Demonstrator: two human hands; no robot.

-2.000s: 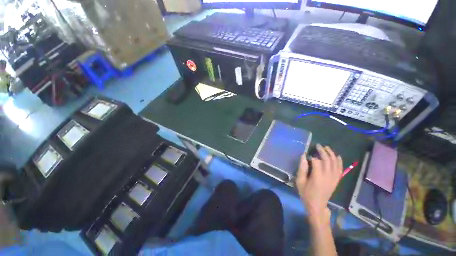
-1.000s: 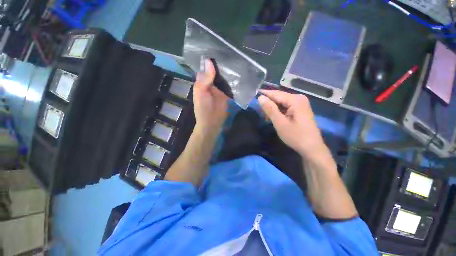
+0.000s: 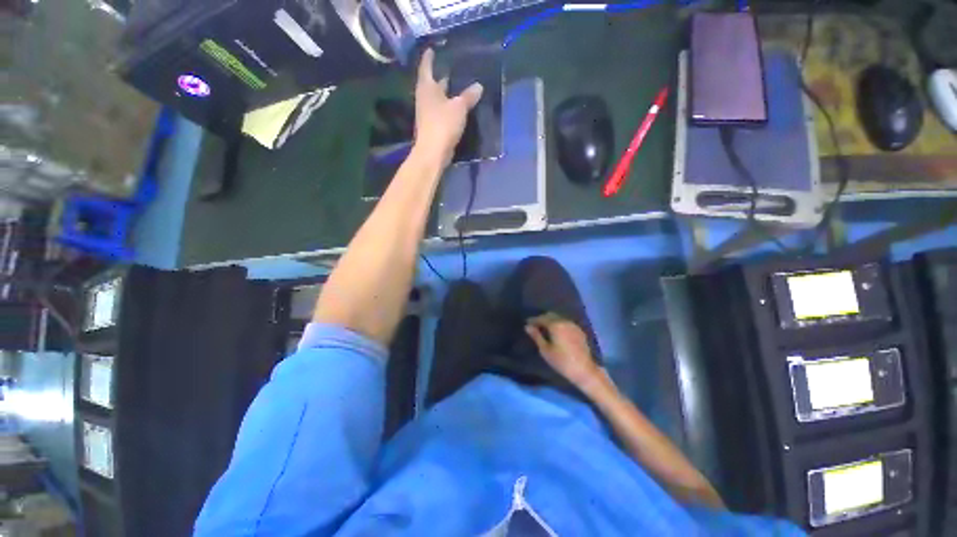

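A dark smartphone lies on the left blue-grey coupler plate, with a thin black USB cable at its near end. My left hand is at this phone's left side, thumb over its face and index finger pointing past its far end; the fingers are apart. A second dark phone lies on the bench left of the plate, partly behind my left forearm. My right hand rests low over my lap, fingers loosely bent, with nothing seen in it. A purplish phone with a cable lies on the right plate.
A black mouse and a red pen lie between the plates. Another black mouse is at the right. A black computer case and paper are at back left. Trays with phones stand on both sides.
The phone held between both hands has left them; a cabled phone now lies on the left plate. My left hand has reached forward to it, and my right hand has drawn back to my lap.
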